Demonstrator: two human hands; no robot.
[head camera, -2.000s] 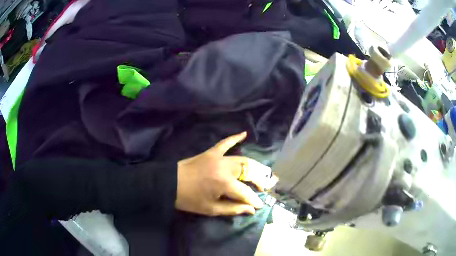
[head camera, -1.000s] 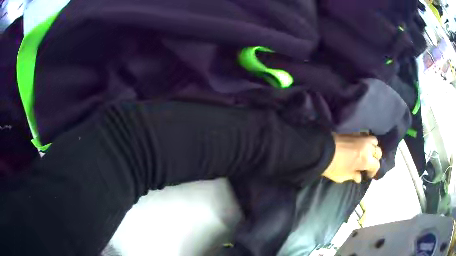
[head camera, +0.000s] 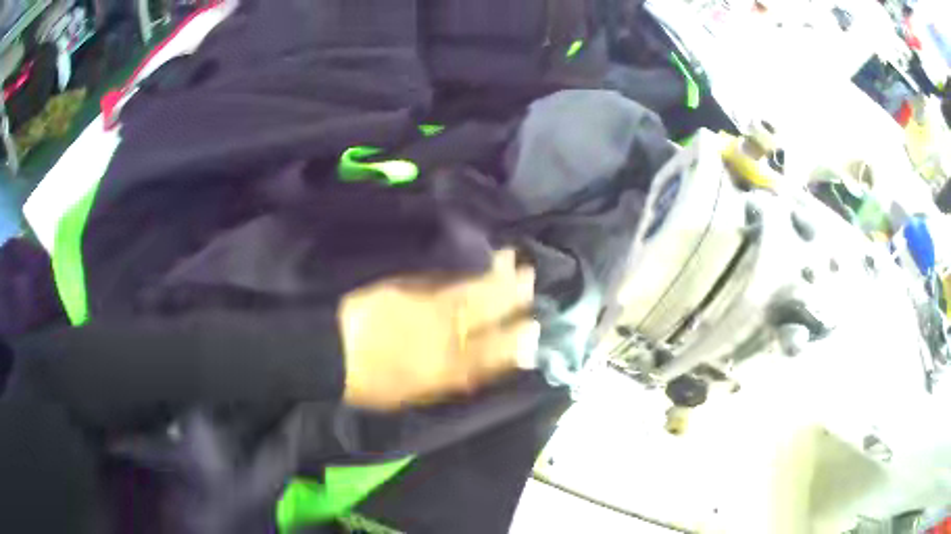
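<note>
The dark purple-black garment body (head camera: 344, 63) spreads over the left and middle, with a neon green strip (head camera: 378, 167) near its middle and another green piece at the bottom. My left hand (head camera: 438, 339) is blurred and lies over the cloth, left of the sewing machine head (head camera: 678, 261). Its fingers look extended towards the machine, and no clear grip on cloth shows. A grey fabric piece (head camera: 584, 146) lies bunched behind the hand and runs towards the machine. The needle area is hidden or too blurred to tell. My right hand is not in view.
The cream machine bed (head camera: 626, 480) is at the lower right, beside the cloth's edge. The machine arm extends to the right. A blue object (head camera: 919, 245) and mixed clutter stand beyond it. A white and red-edged strip (head camera: 156, 68) borders the garment at the upper left.
One second ago the view was turned left and my left hand was pinched on the cloth beyond the machine. The machine head is back at centre right, and the green piece at the bottom now shows.
</note>
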